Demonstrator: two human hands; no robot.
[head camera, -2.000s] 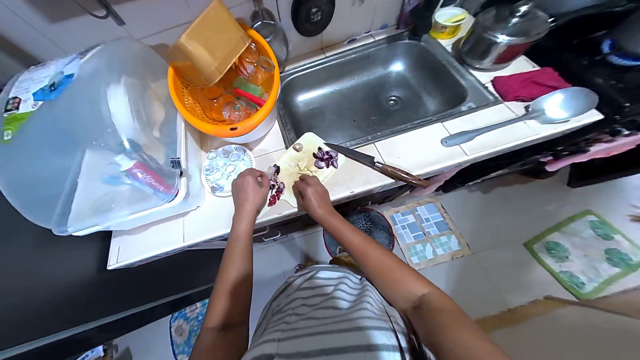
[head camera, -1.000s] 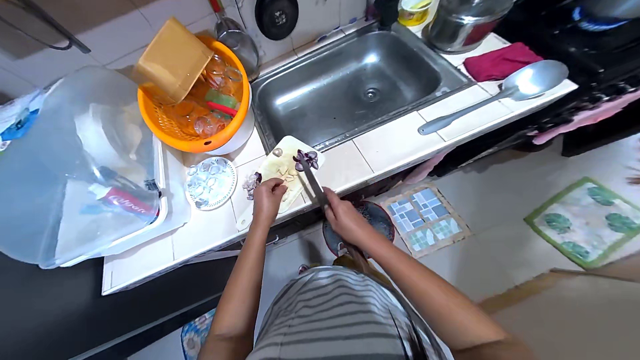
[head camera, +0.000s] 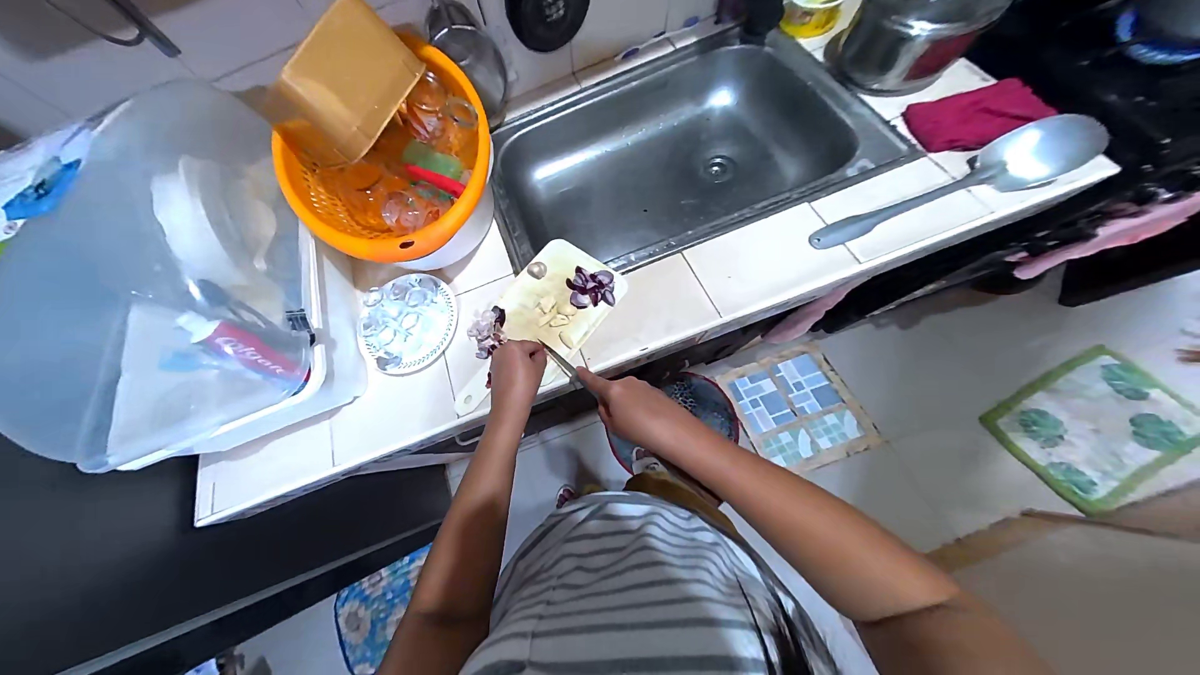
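Observation:
My right hand grips the handle of a kitchen knife, whose blade points up and left to the fingertips of my left hand. Those fingers are pinched together at the lower edge of a pale cutting board; what is between them is too small to tell. On the board lie peeled garlic cloves, purple shallot pieces at the upper right and a small round bulb. Papery skins are heaped at the board's left edge, beside my left hand.
A patterned plate with clear pieces and an orange basket of dishes stand left of the steel sink. A lidded plastic dish container is at far left. A large metal spoon, red cloth and steel pot are right.
Two seconds ago the knife lay on the counter right of the board. My right hand took it up, and its blade has moved from over the board down to my left fingertips.

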